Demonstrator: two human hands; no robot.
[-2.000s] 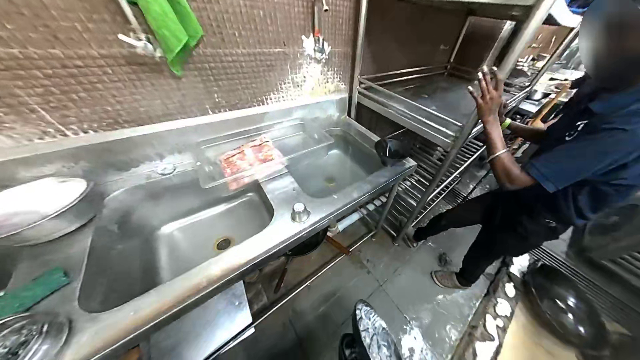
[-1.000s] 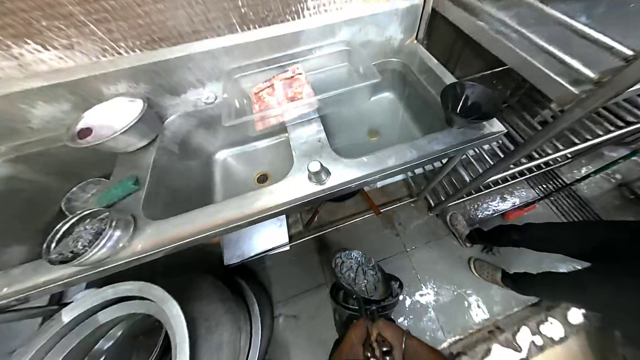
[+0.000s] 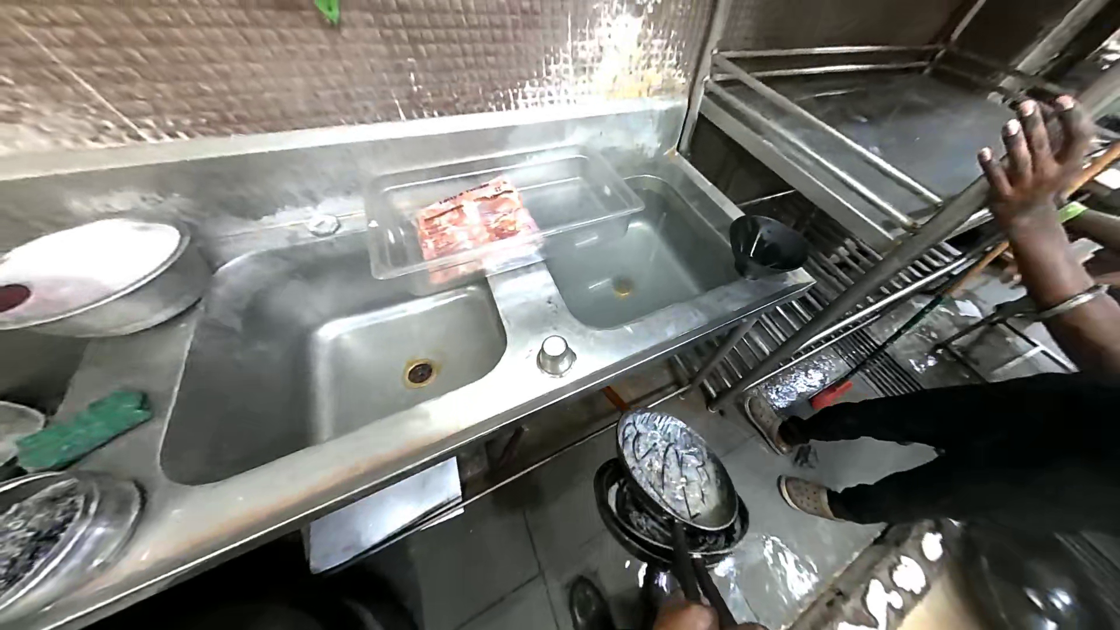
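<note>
At the bottom edge, my left hand is closed around the dark handle of a frying pan, its inside coated whitish and streaked. Only a sliver of my right hand shows, at a second dark handle beside it. The pan is tilted above a round black vessel near the floor; whether this is another pan or a bucket I cannot tell. Left of the pan runs a steel double sink, with a clear plastic tray across its divider and a red printed packet in that tray.
A metal bowl, a green cloth or pad and a metal dish with dark scraps stand at left. A black bowl sits at the sink's right corner. Another person stands at right, one hand near the steel rack.
The view has swung back up from the lower angle of a second ago. The pan's inside now looks whitish rather than dark. The other person's raised hand is in view again.
</note>
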